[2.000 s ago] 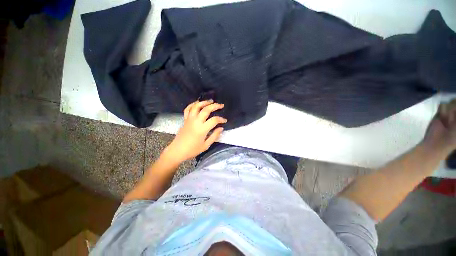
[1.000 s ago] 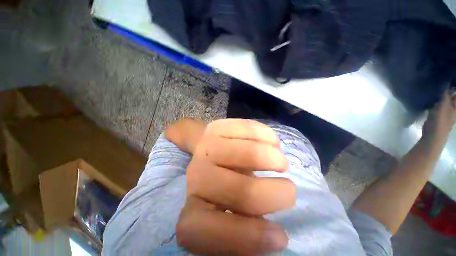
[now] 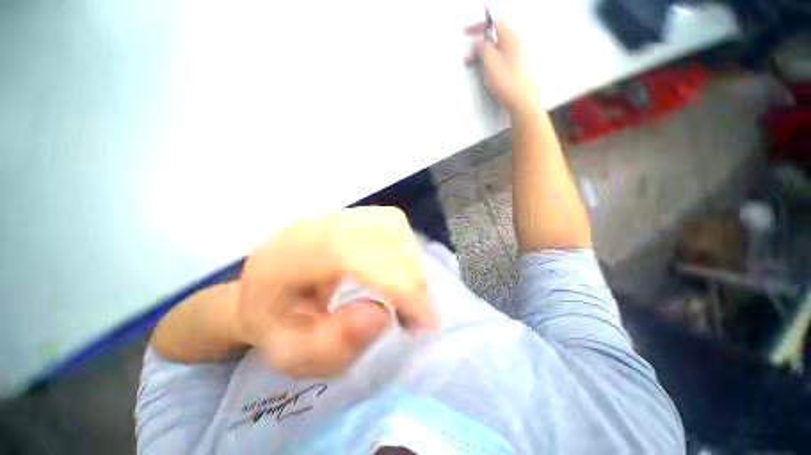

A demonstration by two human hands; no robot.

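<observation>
My left hand (image 3: 333, 289) is raised in front of my chest, close to the camera and blurred. Its fingers are curled, with a pale patch between thumb and fingers; I cannot tell if it is a held thing or the shirt behind. My right hand (image 3: 505, 67) is over the white table (image 3: 311, 98) near its front edge. It holds small thread snips (image 3: 490, 30), dark and metal, pointing up and away. Dark cloth (image 3: 633, 19), perhaps part of a garment, lies at the top right.
Red plastic things (image 3: 636, 102) are beyond the table's edge at the right. A low rack with a brown box (image 3: 711, 242) stands on the floor further right. A blue strip (image 3: 133, 329) runs along the table's near edge at the left.
The view has swung to the right, and the dark trousers on the table have left it. My left hand stays raised but has turned. My right hand now shows whole, with the snips.
</observation>
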